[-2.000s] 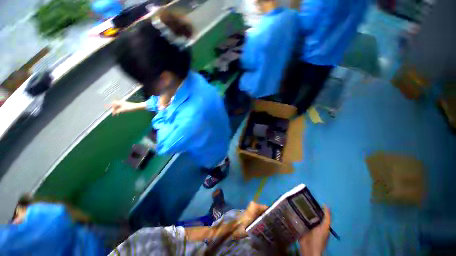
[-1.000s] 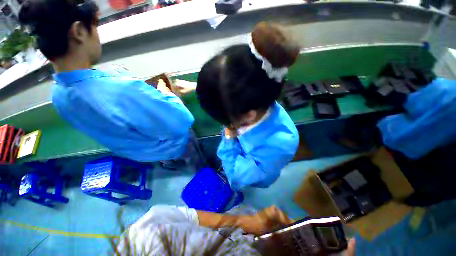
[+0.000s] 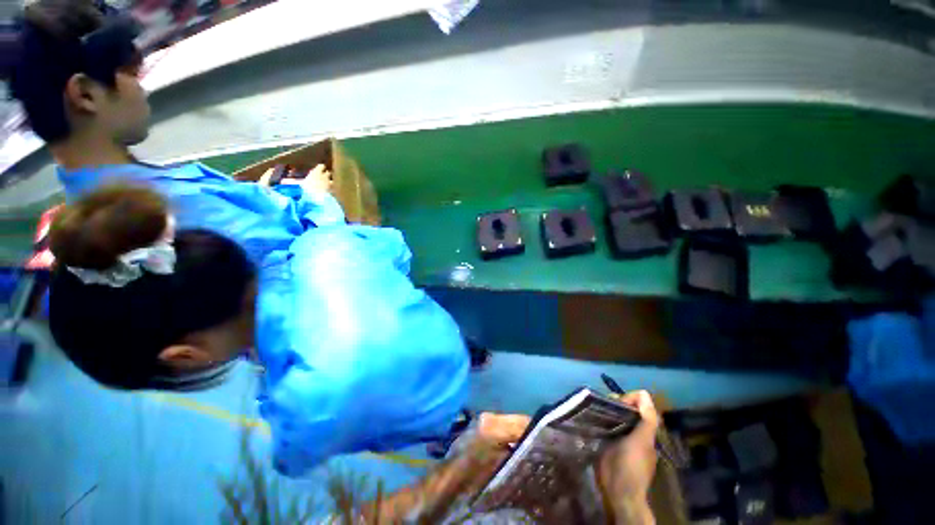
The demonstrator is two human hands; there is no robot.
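A desktop calculator (image 3: 559, 443) with a pale edge and dark keys is held tilted at the bottom centre. My left hand (image 3: 500, 431) is at its upper left edge, with the fingers partly hidden by the calculator. My right hand (image 3: 631, 456) grips its right side. A dark pen (image 3: 612, 384) sticks up beside the right hand's fingers. The calculator's lower end blurs into the bottom of the picture.
Black square housings (image 3: 568, 232) lie on the green conveyor bench (image 3: 451, 220) ahead. An open carton of black units (image 3: 754, 451) is at lower right. Two people in blue stand close at left, one reaching into a carton (image 3: 354, 190). A blue sleeve shows at right.
The view has turned and moved closer to the bench, so more housings show. The nearer person now appears at the left, overlapping the other person. The calculator stays in my hands and appears more tilted.
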